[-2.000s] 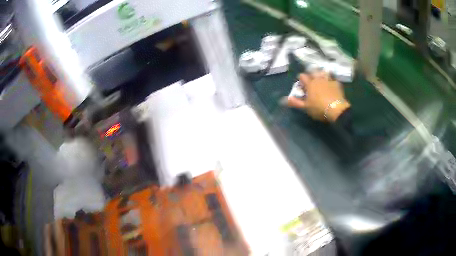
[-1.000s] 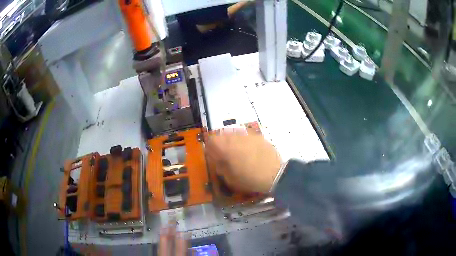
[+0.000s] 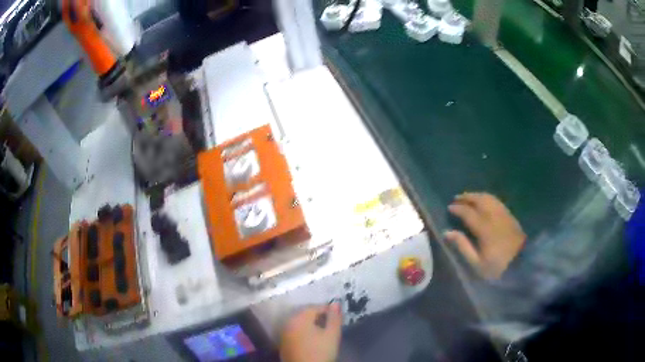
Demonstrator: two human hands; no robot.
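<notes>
The right orange fixture (image 3: 286, 205) is closed, and a white plug adapter shows in each of its two openings, one at the back (image 3: 242, 167) and one at the front (image 3: 256, 215). My left hand (image 3: 311, 336) is at the white front edge below this fixture, blurred and partly cut off by the picture's bottom. A small dark spot shows at its fingertips; whether it holds anything is unclear. My right hand (image 3: 491, 230) is open over the dark green bench, fingers apart, with nothing visible in it.
The left fixture (image 3: 106, 261) lies open, showing black blocks. A dark stepped block (image 3: 171, 237) lies between the fixtures. The control screen (image 3: 219, 343) and red emergency stop (image 3: 411, 271) are at the front. More adapters stand on the bench (image 3: 424, 106) at the back and in a row at right (image 3: 594, 159).
The right fixture's cover has gone from open at its left to closed over the adapters. My right hand has moved right, off the fixture. My left hand has moved right along the front edge.
</notes>
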